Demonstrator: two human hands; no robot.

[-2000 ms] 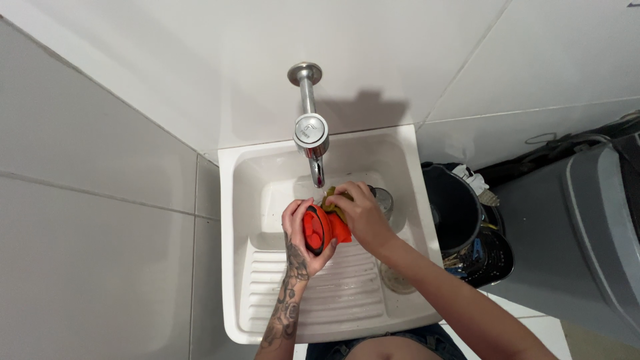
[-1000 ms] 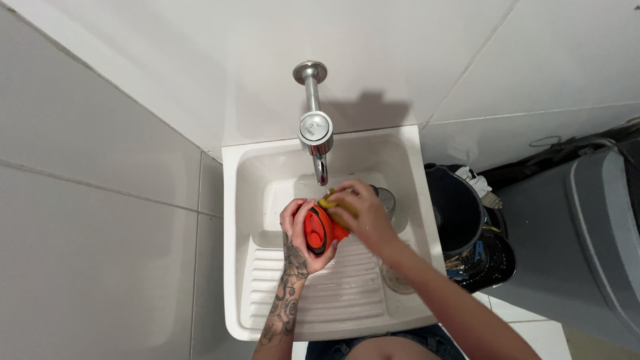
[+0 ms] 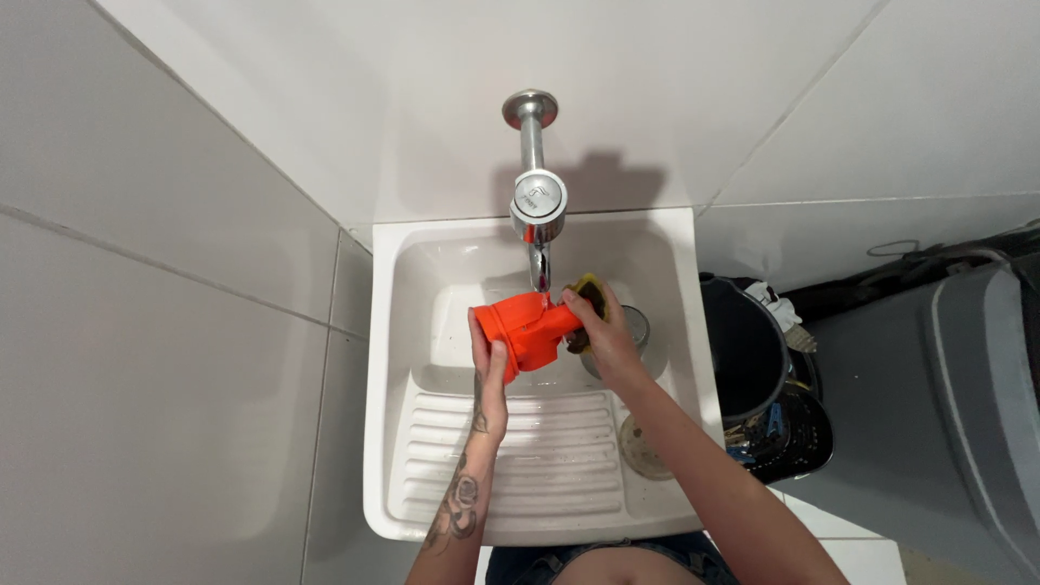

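Note:
An orange plastic part (image 3: 528,329), wide at one end and narrow at the other, lies on its side in the air below the metal faucet's spout (image 3: 539,264). My left hand (image 3: 492,357) grips its wide end. At the narrow end, my right hand (image 3: 605,329) holds a yellow and dark green sponge (image 3: 591,291) against the part. A little water seems to fall from the spout onto the part. Both hands are over the basin of the white laundry sink (image 3: 378,366). A round, clear container (image 3: 636,325) stands in the basin, partly hidden behind my right hand.
Ridges of a washboard (image 3: 512,455) fill the sink's near half, beside a round soap recess (image 3: 642,447). Right of the sink are a black bucket (image 3: 743,349), a black basket with clothespins (image 3: 800,443) and a large grey bin (image 3: 886,382). Tiled walls stand behind and left.
The orange part has turned from its open end facing up to lying sideways, narrow end to the right. My left hand has shifted to its wide end, and the sponge is now at its narrow end.

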